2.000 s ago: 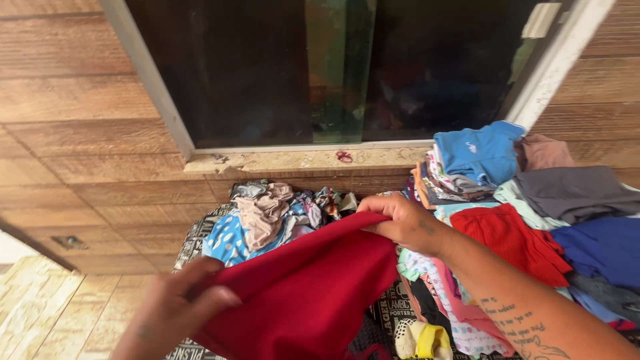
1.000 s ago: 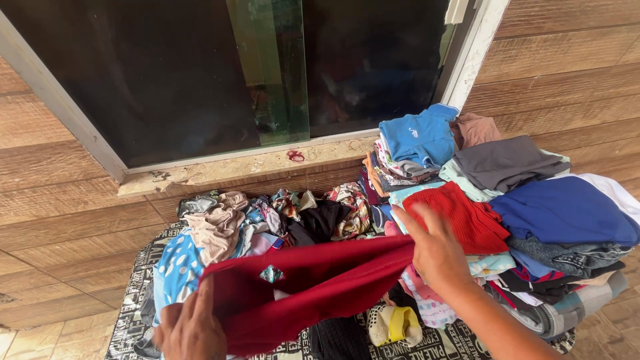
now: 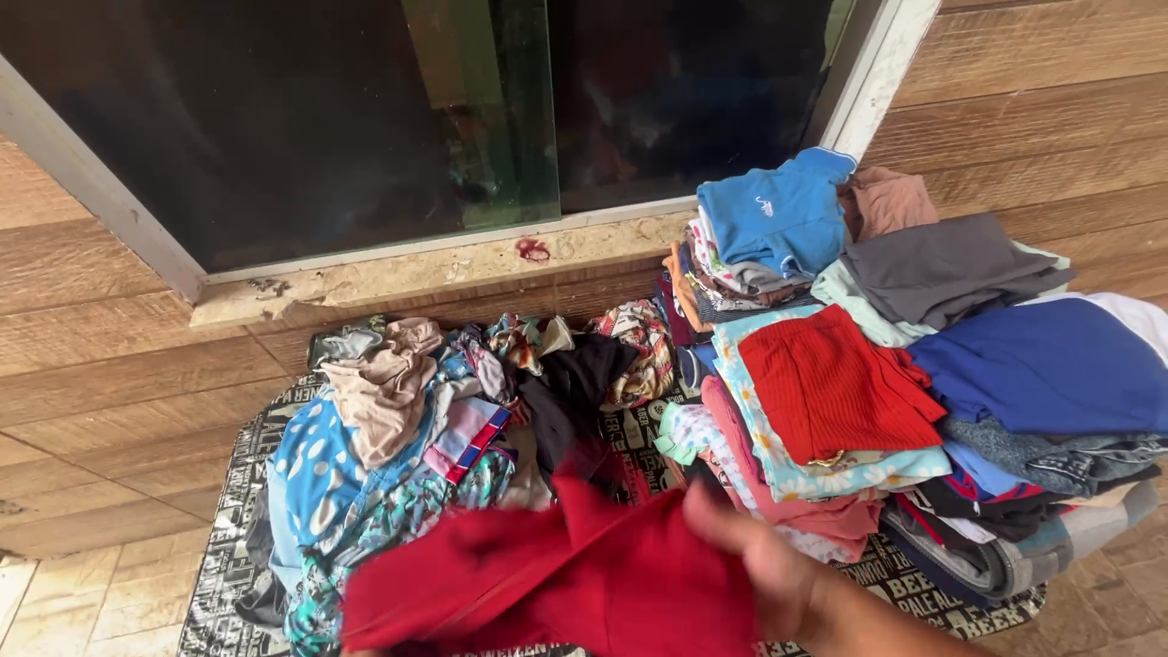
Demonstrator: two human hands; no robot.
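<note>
A dark red cloth garment (image 3: 557, 575) is bunched and partly folded at the bottom middle. My right hand (image 3: 762, 566), somewhat blurred, grips its right end. Of my left hand only a sliver shows at the lower edge, under the garment's left end; its fingers are hidden. Left of and behind the garment lies a loose heap of crumpled clothes, with a blue polka-dot cloth (image 3: 319, 461), a beige cloth (image 3: 388, 388) and a black cloth (image 3: 579, 392). To the right stand stacks of folded clothes, with a red ribbed garment (image 3: 835, 383) on one.
A blue polo shirt (image 3: 776, 214) tops the back stack; a dark grey garment (image 3: 949, 269) and a royal blue one (image 3: 1049, 365) top others. The clothes rest on a black-and-white printed cover (image 3: 949, 584). Behind are a stone window sill (image 3: 438, 265), dark glass and a wood-look wall.
The red garment, stretched between both hands earlier, is now bunched and doubled over. My left hand has dropped almost out of view. The view has shifted.
</note>
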